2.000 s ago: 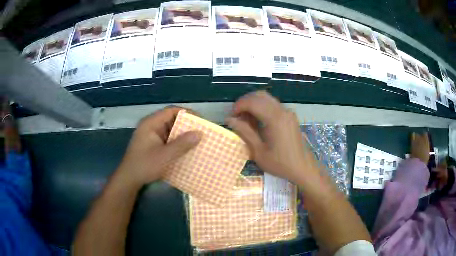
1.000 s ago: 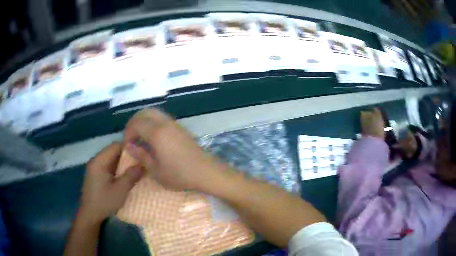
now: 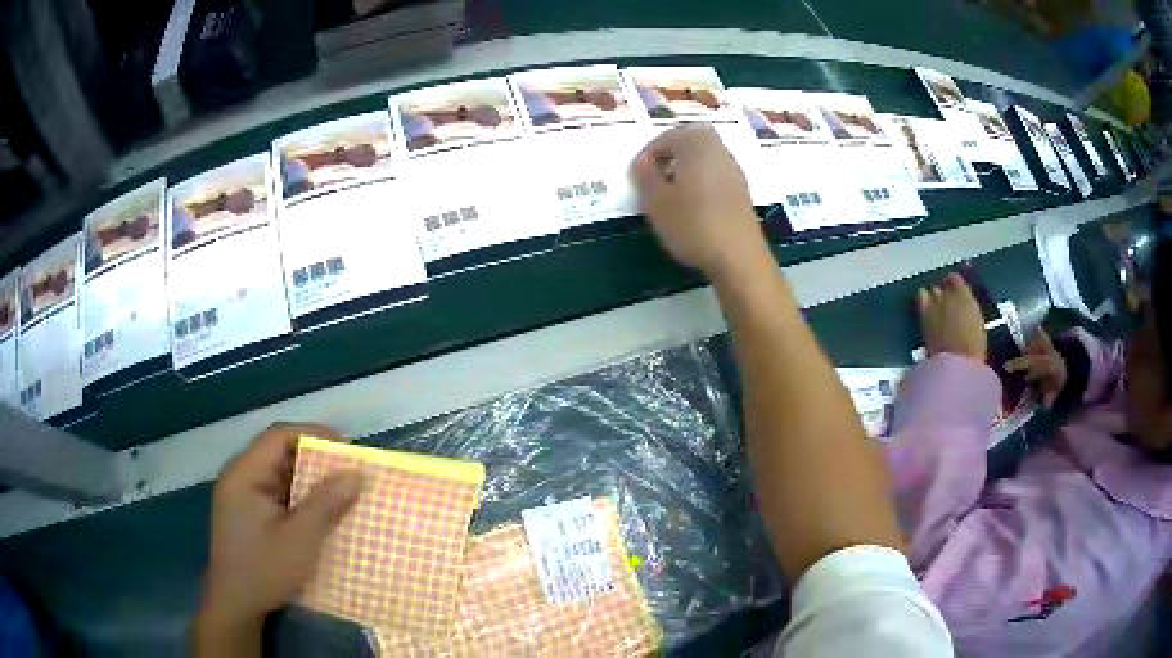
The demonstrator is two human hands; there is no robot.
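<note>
My left hand [image 3: 273,533] holds a cream-yellow dotted label sheet [image 3: 392,533] at its left edge, thumb on top. My right hand [image 3: 698,199] is stretched out over the belt, fingers curled at the white area of a product box [image 3: 677,100]. Its fingertips are partly hidden, and I cannot see whether a sticker is between them. Spare sticker sheets [image 3: 488,604] lie below the held sheet, with a white printed paper slip [image 3: 569,550] on top and a crinkled clear plastic bag [image 3: 688,450] around and beside them.
A row of photo-topped boxes lies along the green conveyor belt [image 3: 514,285]. A metal side rail [image 3: 566,332] runs between belt and bench. A grey post [image 3: 58,460] stands at left. A person in a pink smock [image 3: 1028,546] works close at right, beside a white label sheet [image 3: 871,392].
My right hand has left the sheet and reached forward onto a box. My left hand still holds the sheet, now lower. The view has turned right since the first frame, and the boxes stand differently in it.
</note>
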